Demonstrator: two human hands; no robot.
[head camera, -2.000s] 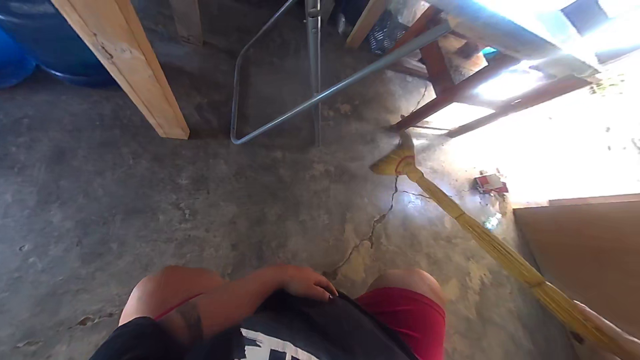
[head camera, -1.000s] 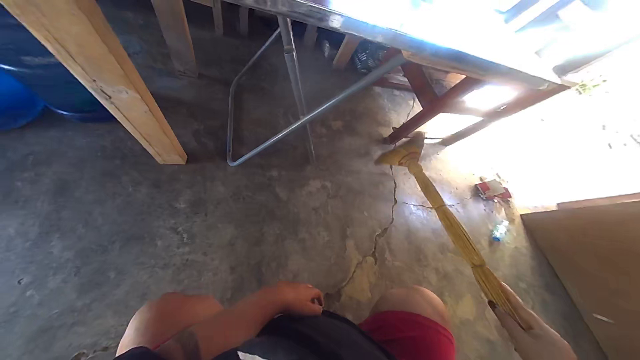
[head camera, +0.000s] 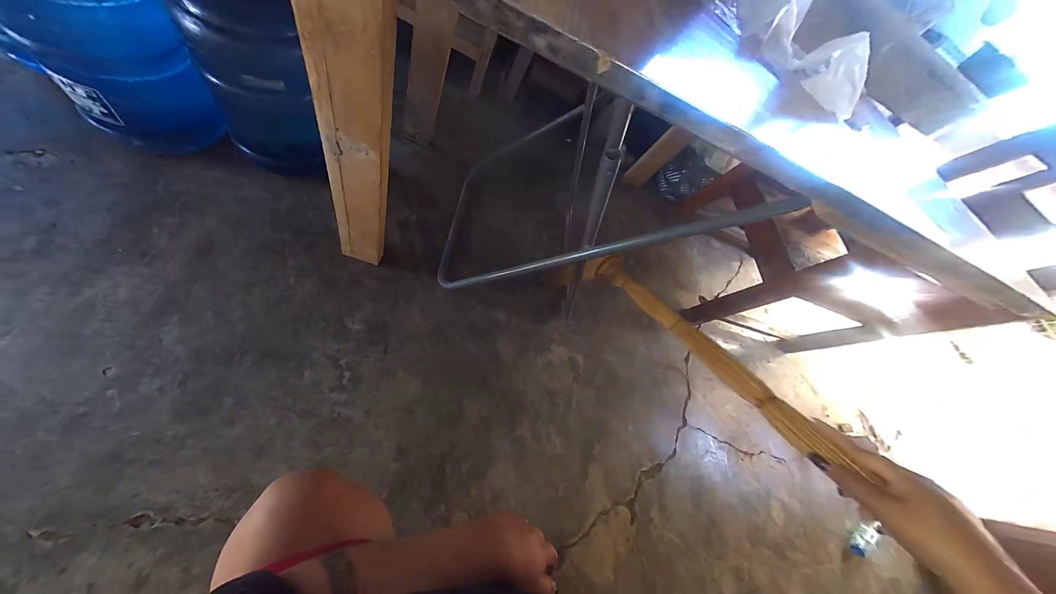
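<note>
My right hand grips the yellow handle of a broom at the lower right. The broom slants up and left, and its head is at the floor by the metal tube leg of a table, partly behind the tube. My left hand rests near my lap at the bottom, fingers curled; nothing shows in it, but its palm is hidden. Under the broom runs a cracked concrete floor.
Blue plastic drums stand at the upper left beside a wooden post. A table edge crosses the top right, with reddish wooden legs below it. A small plastic bottle lies at the lower right, near a crack.
The broom head has moved left, from beside the reddish wooden legs to the metal tube leg. My right hand has kept its grip. The view has shifted.
</note>
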